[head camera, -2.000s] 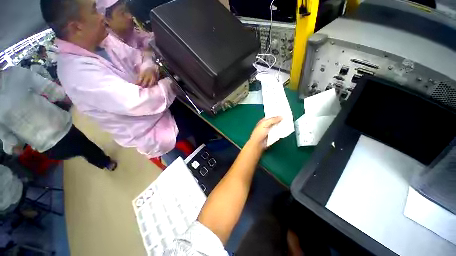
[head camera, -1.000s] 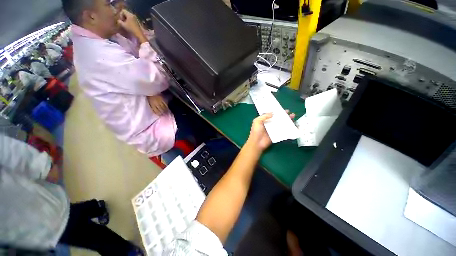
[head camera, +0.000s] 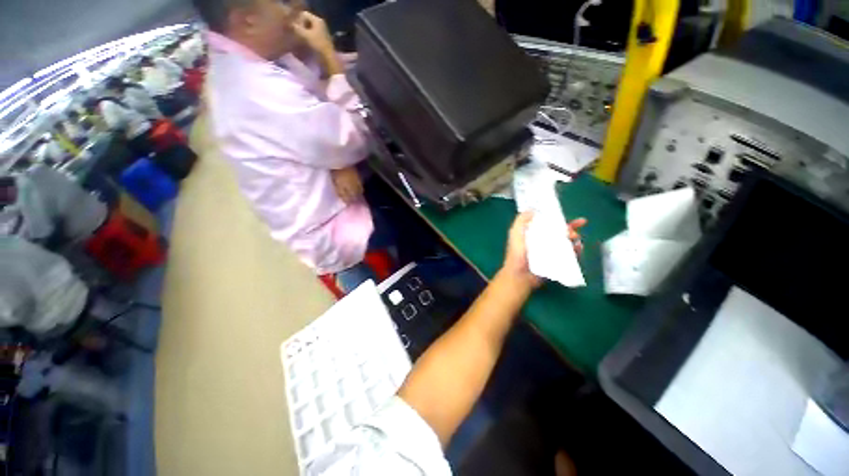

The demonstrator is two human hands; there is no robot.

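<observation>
My left hand holds a long white paper strip over the green bench mat. The strip stands up from the palm, my thumb at its left and fingertips showing at its right. A white compartment tray with rows of square pockets lies low at the left of my forearm, partly hidden by my sleeve. A black parts tray beside it shows a few square outlines, one of them white. My right hand is not recognisable; a small patch of skin shows at the bottom edge, too little to identify.
A black tote with white sheets inside stands at the right. Folded white paper lies on the green mat. Behind are a black box fixture, a yellow post and grey instruments. A person in pink stands at the left.
The view has swung left, so bench things sit further right. The strip is now more upright in my left hand than one second ago. The walking person in a pale smock has left view.
</observation>
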